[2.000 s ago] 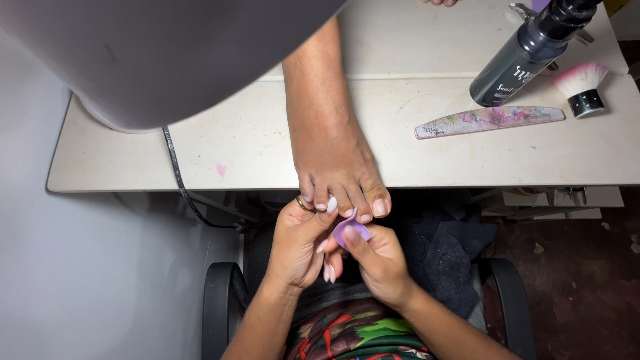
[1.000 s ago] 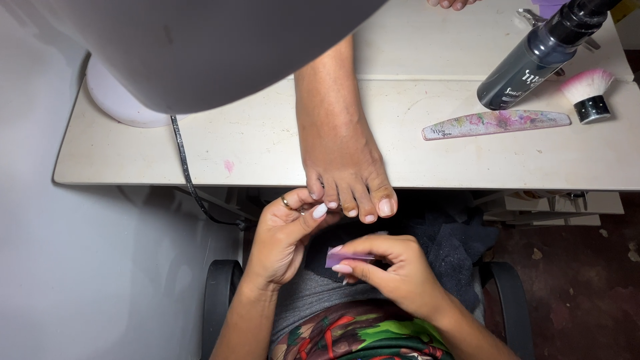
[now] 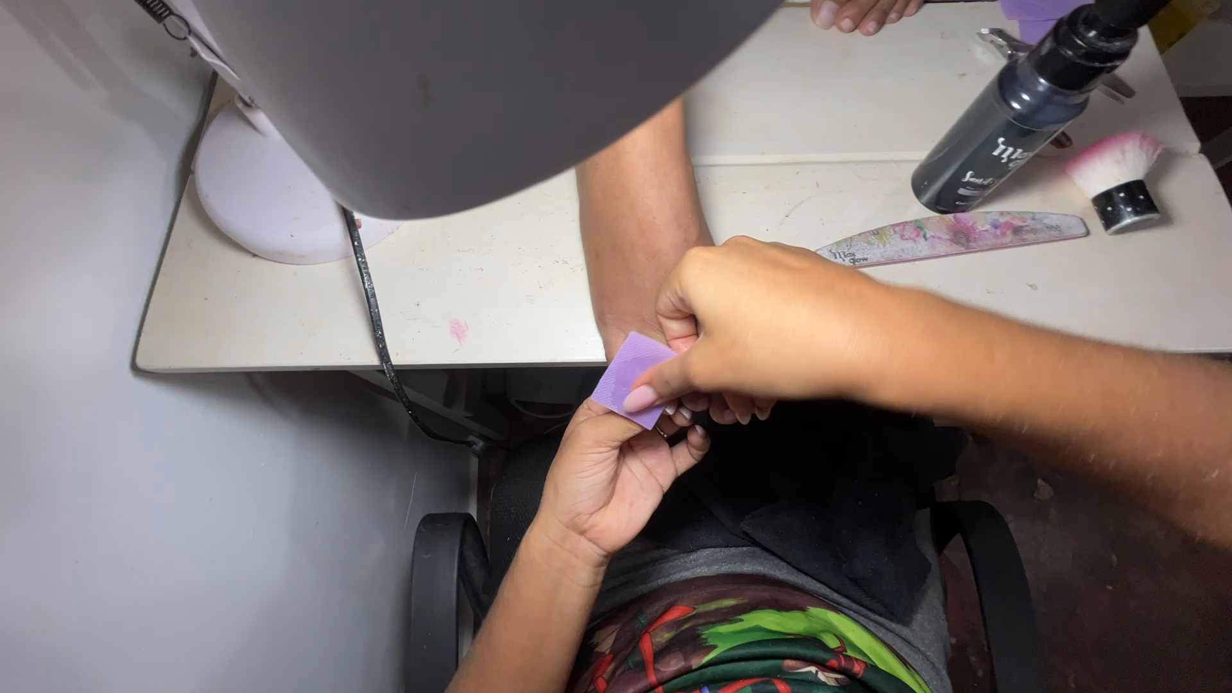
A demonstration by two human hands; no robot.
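Another person's foot (image 3: 626, 308) rests at the table's front edge, its toes mostly covered by my hands. My right hand (image 3: 760, 327) reaches across the foot from the right and pinches a small purple square of thin textured material (image 3: 632, 373), which looks like a piece of abrasive. Below it, my left hand (image 3: 616, 462) is at the toes with its palm turned up and fingers bent; the purple square hides its thumb tip. Whether the left fingers grip a toe is hidden.
A lamp's grey shade (image 3: 462, 87) hangs over the leg, its white base (image 3: 260, 192) at the left. A black cord (image 3: 371, 298) drops over the edge. Right of the foot lie a floral nail file (image 3: 962, 236), a dark bottle (image 3: 1001, 135) and a pink-and-white brush (image 3: 1116, 178). Toes of another foot (image 3: 861, 13) show behind.
My right hand has moved up from below the toes to over the foot, with the purple piece still in its fingers. My left hand stays by the toes, its palm now more open.
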